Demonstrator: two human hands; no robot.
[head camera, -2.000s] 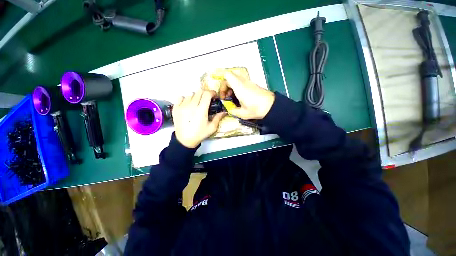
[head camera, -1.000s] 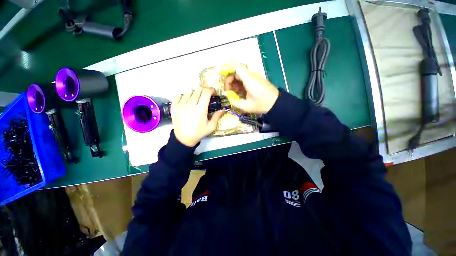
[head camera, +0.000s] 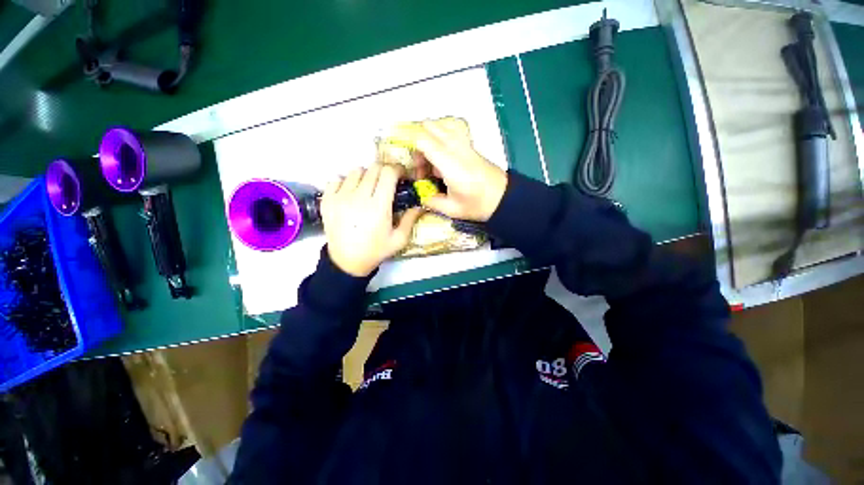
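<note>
A hair dryer with a purple ring (head camera: 266, 215) lies on the white work mat (head camera: 284, 147), its ring to the left and its handle core pointing right. My left hand (head camera: 361, 216) is closed around the black handle core. My right hand (head camera: 459, 175), with yellow on its fingertips, pinches at the core's right end over the tan support pad (head camera: 441, 237). The fingers hide what they pinch. Dark wires or cord run out under my right hand.
Two waiting dryers (head camera: 170, 159) stand left of the mat beside a blue parts bin (head camera: 95, 305) of small black parts. A bundled power cord (head camera: 600, 128) lies to the right. A pale tray (head camera: 758, 142) holds a sleeve with cord (head camera: 814, 175). Another grey sleeve (head camera: 137, 76) lies at the far left.
My right fingers have closed in on the end of the core, covering wires that showed a second ago. The grey sleeve at the back has moved left.
</note>
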